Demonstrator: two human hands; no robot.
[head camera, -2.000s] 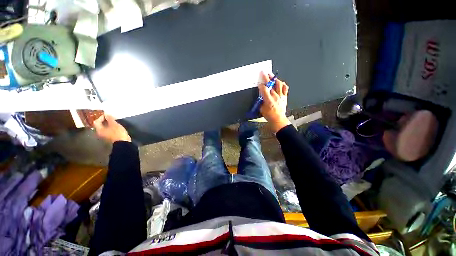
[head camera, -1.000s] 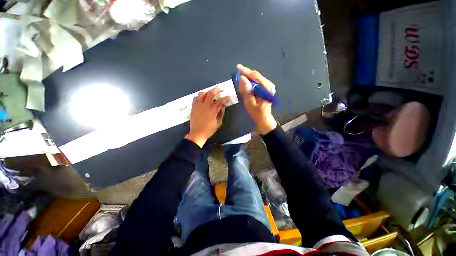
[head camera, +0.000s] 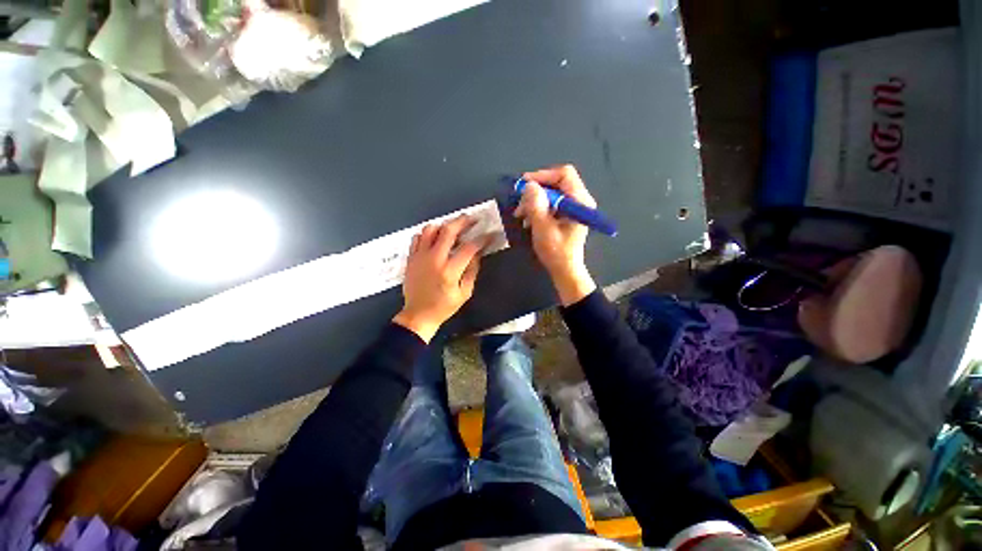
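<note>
A long white strip (head camera: 258, 296) lies flat and slanting across the dark grey board (head camera: 431, 118). A smaller white piece (head camera: 490, 224) seems to lie on its right end, partly under my fingers. My left hand (head camera: 439, 274) is laid flat on the strip near that end, fingers spread, pressing down rather than gripping. My right hand (head camera: 558, 226) holds a thick blue marker pen (head camera: 581, 212) just right of the strip's end. The pen's tip points up and left, near the board; whether it touches cannot be told.
Pale strips (head camera: 129, 108) hang over the board's far left edge, beside clear plastic bags (head camera: 280, 48). Purple fabric (head camera: 716, 366) lies in a crate at right, near a pinkish round seat (head camera: 867, 301) and a white box (head camera: 883, 129). Wooden drawers (head camera: 781, 490) stand below.
My left hand has moved from the strip's left part to its right end. The strip and board have shifted left in view. My right hand has left the strip, still holding the pen.
</note>
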